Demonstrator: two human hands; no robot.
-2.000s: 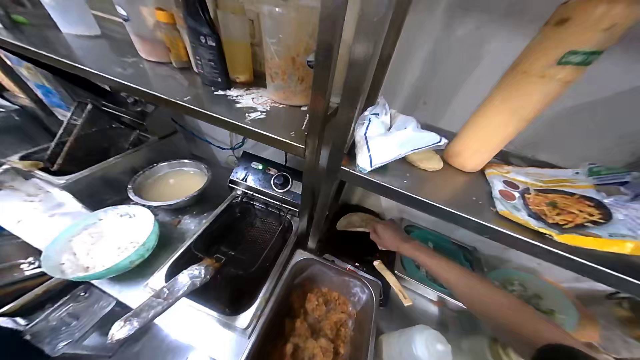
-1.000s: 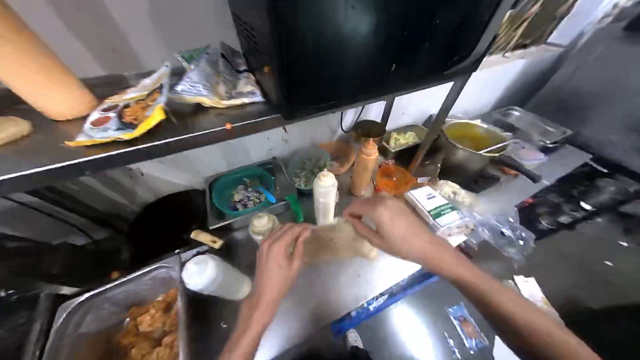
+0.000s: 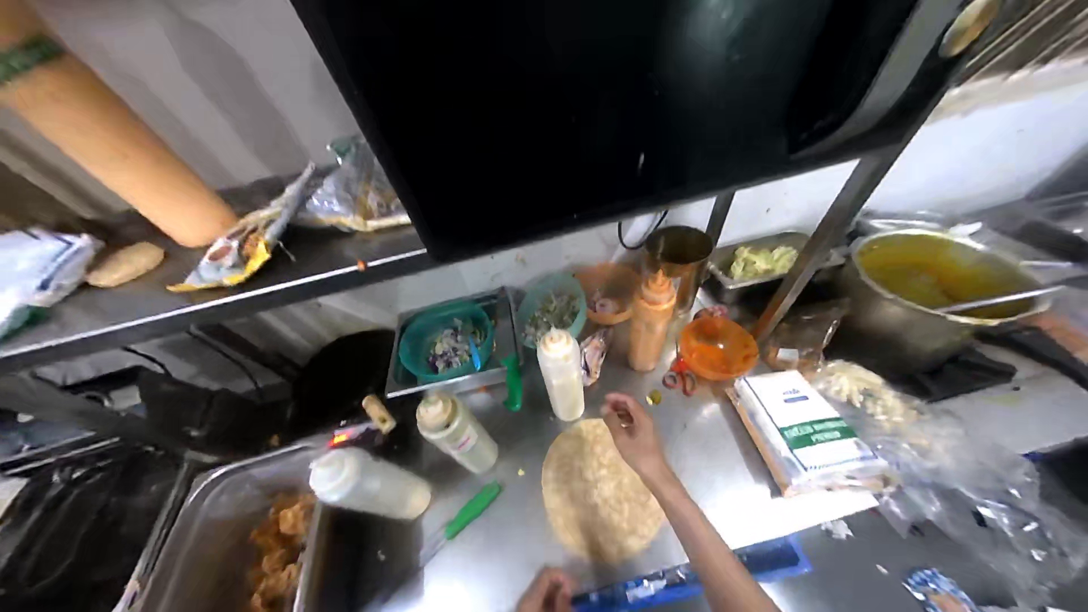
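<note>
A round flatbread point(image 3: 602, 501) lies flat on the steel worktop. My right hand point(image 3: 633, 429) is over its upper right edge, fingers curled and holding nothing that I can see. Only part of my left hand point(image 3: 548, 591) shows at the bottom edge, just below the flatbread; its fingers are partly cut off. Behind the flatbread a white squeeze bottle point(image 3: 561, 374) stands upright, and an orange squeeze bottle point(image 3: 652, 323) is to its right. A green-handled knife point(image 3: 473, 510) lies to the left of the flatbread, and a blue tray edge point(image 3: 697, 582) runs below it.
At left are two more squeeze bottles point(image 3: 370, 484) and a steel pan of cooked pieces point(image 3: 285, 544). Bowls of chopped vegetables point(image 3: 446, 340), an orange bowl point(image 3: 718, 347) and a large pot point(image 3: 931, 285) stand behind. A wrapped packet point(image 3: 803, 433) lies right. A shelf point(image 3: 212, 302) overhangs.
The flatbread, folded between both hands one second ago, now lies flat and round. My left hand has moved down toward the frame's lower edge. Two seconds ago a hand reached to a pan.
</note>
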